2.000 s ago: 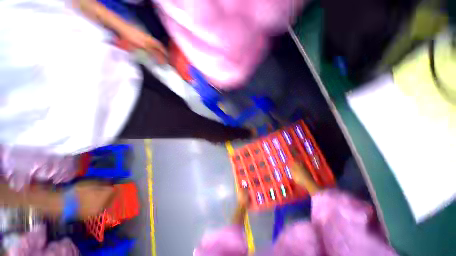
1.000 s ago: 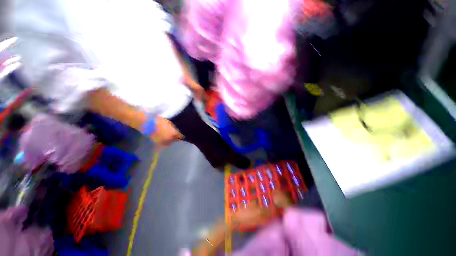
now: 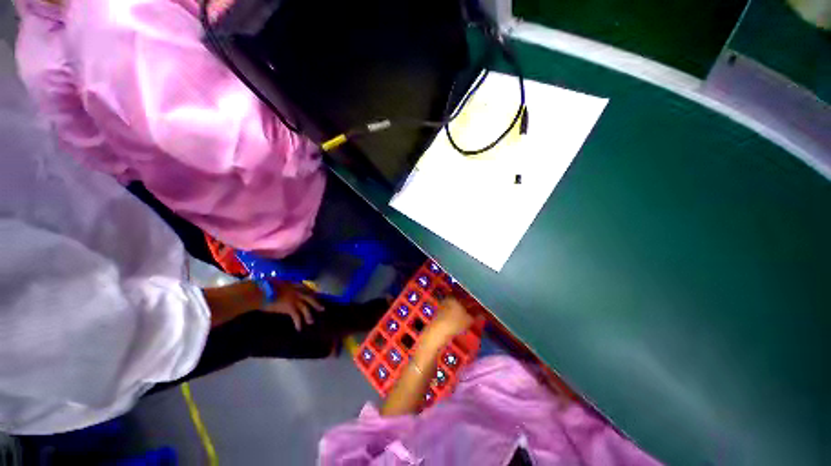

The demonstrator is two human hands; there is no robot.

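Note:
A red-orange tray [image 3: 381,341] with a grid of square pockets is low beside the bench edge, at the bottom centre. Several pockets hold small dark watch units with lit dials; some look empty. My left hand [image 3: 446,323] reaches across the tray from the lower left, its fingers over the pockets at the bench side. The fingers are blurred, so I cannot tell if they hold a unit. My right sleeve [image 3: 533,410] is at the bottom, right of the tray, but my right hand is not visible.
The green bench [image 3: 674,273] fills the right side. It bears white paper [image 3: 538,196], a yellow sheet [image 3: 478,136] and a looped black cable [image 3: 453,146]. A person in pink [image 3: 200,136] and a person in white [image 3: 82,328] are at the left. A blue stool [image 3: 364,273] is beyond the tray.
The view has turned, bringing more bench and the papers towards the centre. The tray now appears tilted along the bench edge. My left hand now reaches across its pockets; my right hand no longer shows.

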